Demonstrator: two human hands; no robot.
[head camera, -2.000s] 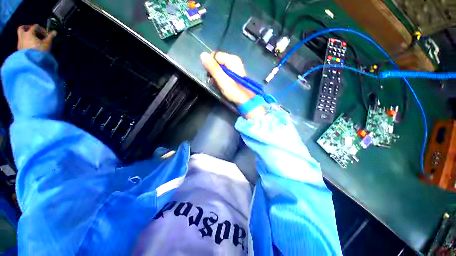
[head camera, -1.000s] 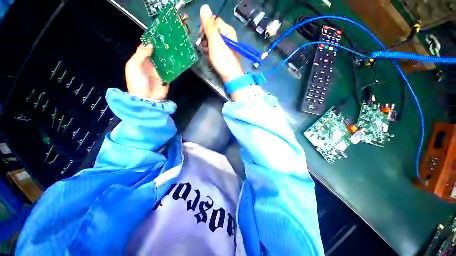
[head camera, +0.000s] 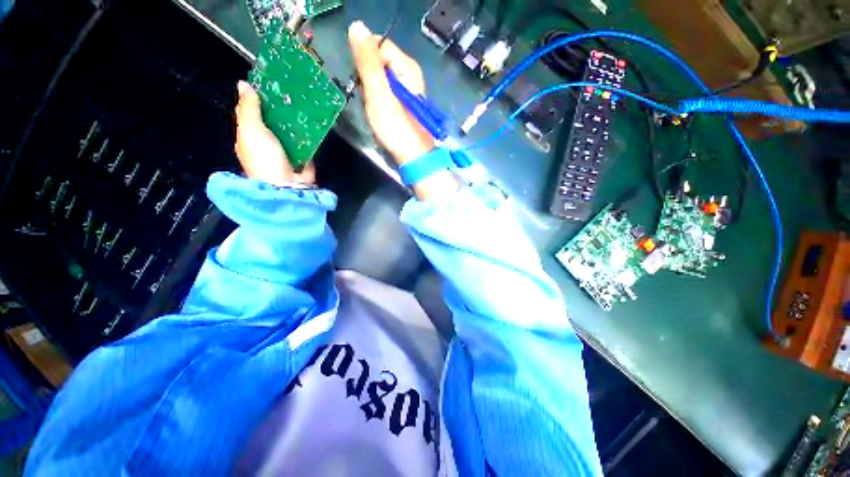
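My left hand (head camera: 261, 140) holds a green circuit board (head camera: 298, 96) by its lower left side, plain green underside facing me, tilted over the bench's front edge. My right hand (head camera: 387, 98) is beside the board's right side, with a bright blue pen (head camera: 417, 102) held along the palm. The thumb and fingers point away from me; whether the fingertips hold a thin dark lead near the board is unclear. A blue wrist strap (head camera: 427, 167) is on my right wrist. Another board (head camera: 270, 16) lies behind the held one, partly hidden.
A black remote (head camera: 588, 140) lies right of my right hand. Two boards (head camera: 606, 256) (head camera: 690, 233) lie right of it. Dark connectors (head camera: 466, 39) and blue cords (head camera: 736, 130) are at the back. An orange box (head camera: 809, 303) is at far right. A black rack (head camera: 121, 219) with pale pins is below left.
My left hand has come from the far left rack to the bench edge with a board in it. The board has since shifted slightly left in view. My right hand stays near it with the pen.
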